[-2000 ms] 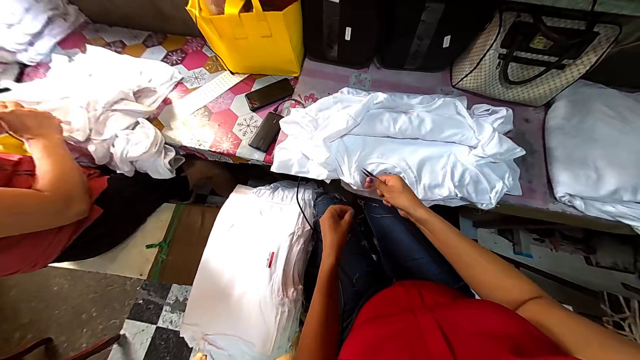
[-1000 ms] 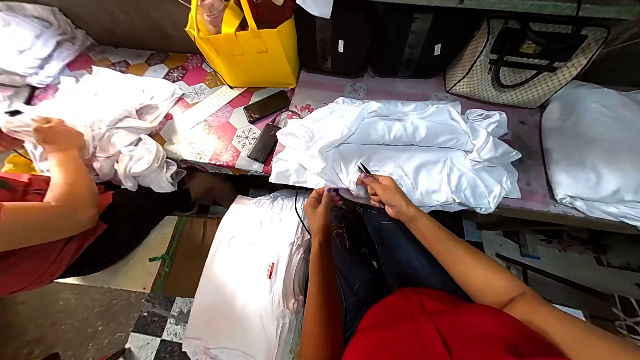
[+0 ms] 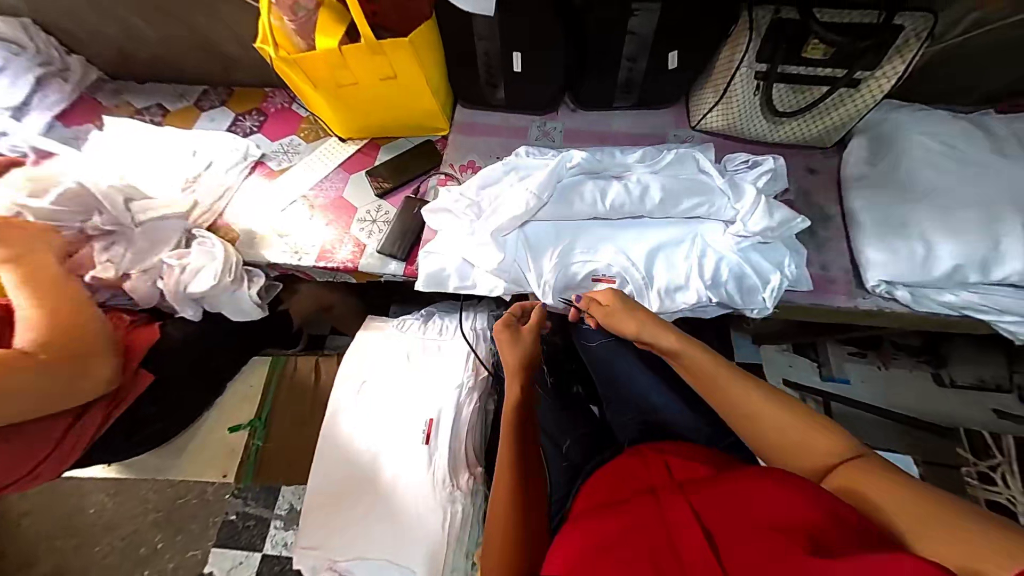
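Observation:
White T-shirts [image 3: 624,240] lie in a pile on the table in front of me, the top one's neckline and red-and-white label facing me. At its near edge my right hand [image 3: 612,314] holds a small dark pointed tool, perhaps thread snips, its tip just below the neckline. My left hand [image 3: 522,324] is beside it, thumb and fingertips pinched together near the collar; whether a thread or fabric edge is between them is too small to tell. Left of my legs stands a tall stack of flat white shirts [image 3: 376,448], with a similar label on top.
A phone [image 3: 404,166] and a black power bank [image 3: 402,228] with a cable lie left of the shirts. Behind are a yellow bag [image 3: 364,84], black cases [image 3: 504,56] and a checked handbag [image 3: 808,80]. White cloth [image 3: 944,200] lies right. Another person's arm [image 3: 48,328] is at far left.
My left hand has moved up from my lap to the near edge of the shirts, beside my right hand. The top shirt's neckline and label now show. The other person's arm has shifted.

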